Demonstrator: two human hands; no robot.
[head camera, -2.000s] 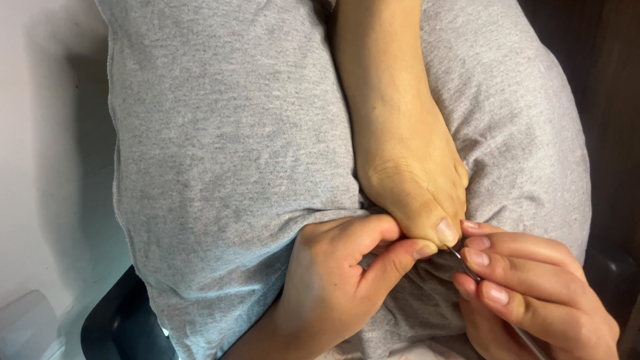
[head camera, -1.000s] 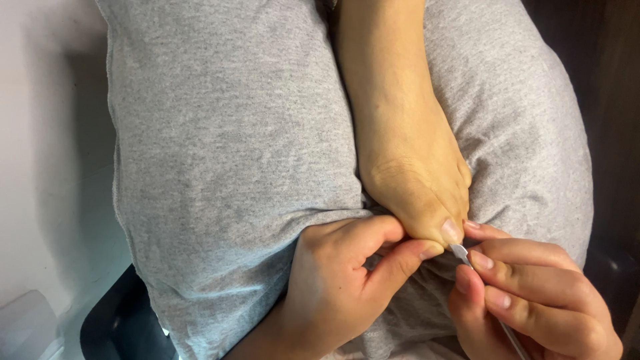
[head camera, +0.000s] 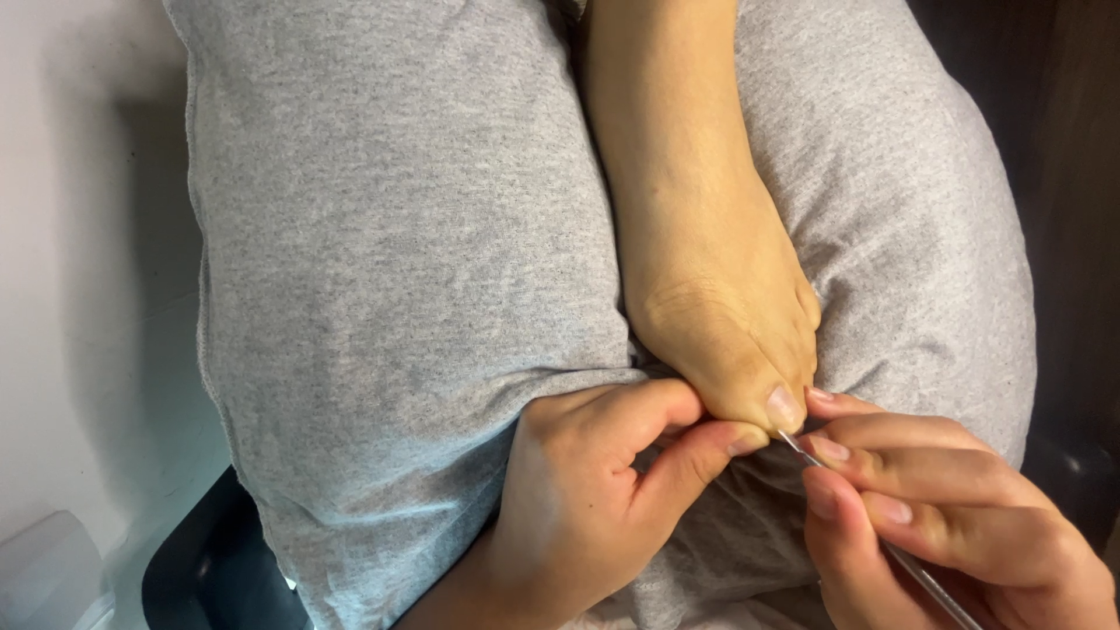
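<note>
A bare foot lies over grey cloth with its toes toward the bottom of the view. My left hand pinches the big toe at its side and tip, between thumb and forefinger. A thin metal nail tool is held in my right hand between thumb and fingers, like a pen. Its pointed end touches the front edge of the big toenail. One fingertip of the right hand rests against the foot beside the toe. The smaller toes are partly hidden behind the big toe.
Grey heathered cloth bulges on both sides of the foot, with folds near my left hand. A black plastic edge shows at the lower left, near a pale object and a light wall or floor. Dark brown surfaces stand at the right.
The tool and my right fingers have shifted slightly at the nail's front edge. My left hand keeps its hold on the toe.
</note>
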